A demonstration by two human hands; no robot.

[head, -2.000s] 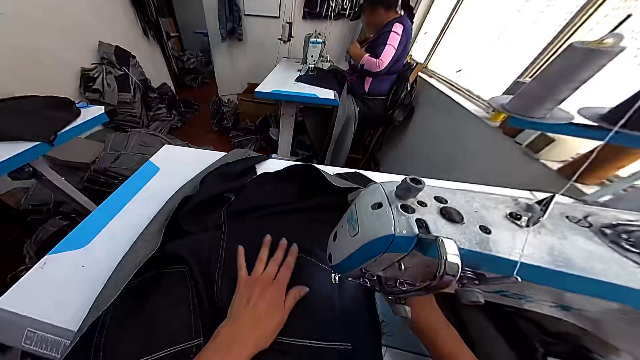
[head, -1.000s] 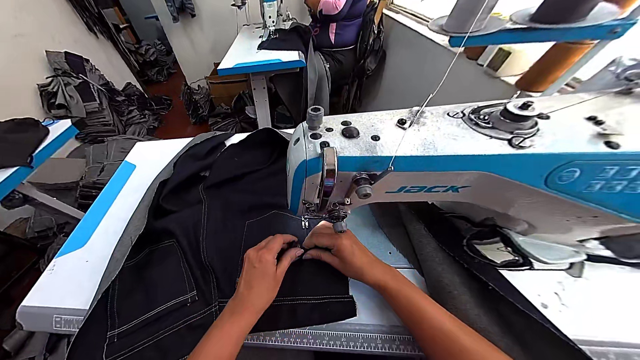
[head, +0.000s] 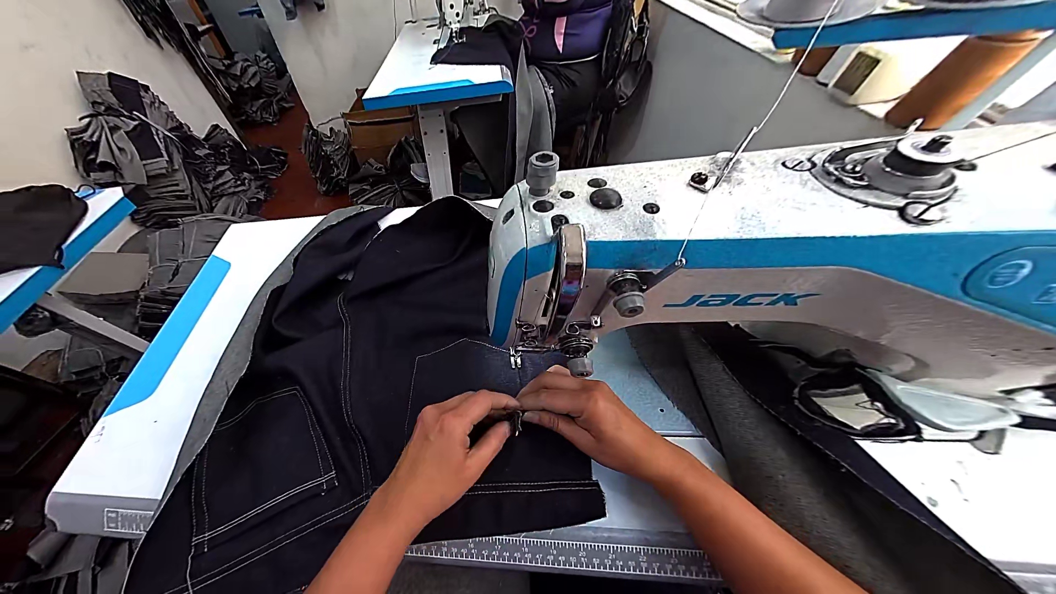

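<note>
Dark denim trouser panels (head: 396, 305) with pale topstitching lie on the white sewing table, a stitched back pocket (head: 264, 462) at lower left. The pocket edge is pinched up between the fingertips of my left hand (head: 454, 450) and my right hand (head: 590, 417), which nearly meet. Just above them is the presser foot (head: 516, 358) of a Jack industrial sewing machine (head: 742, 272); a second pocket outline lies under and beside it. Thread (head: 775, 107) runs down to the machine head. Whether the needle is in the cloth cannot be made out.
A ruler strip (head: 577, 554) edges the table front. Grey and dark cloth (head: 767, 445) lies under the machine arm. Behind, a person (head: 569, 49) sits by another sewing table (head: 437, 78). Bundled denim pieces (head: 124, 140) are piled at left. Thread cones stand on a rack at upper right.
Two seconds ago my left hand lay flat on the denim and my right hand was behind the machine head. Both came together before the presser foot and now pinch the fabric. The view has shifted.
</note>
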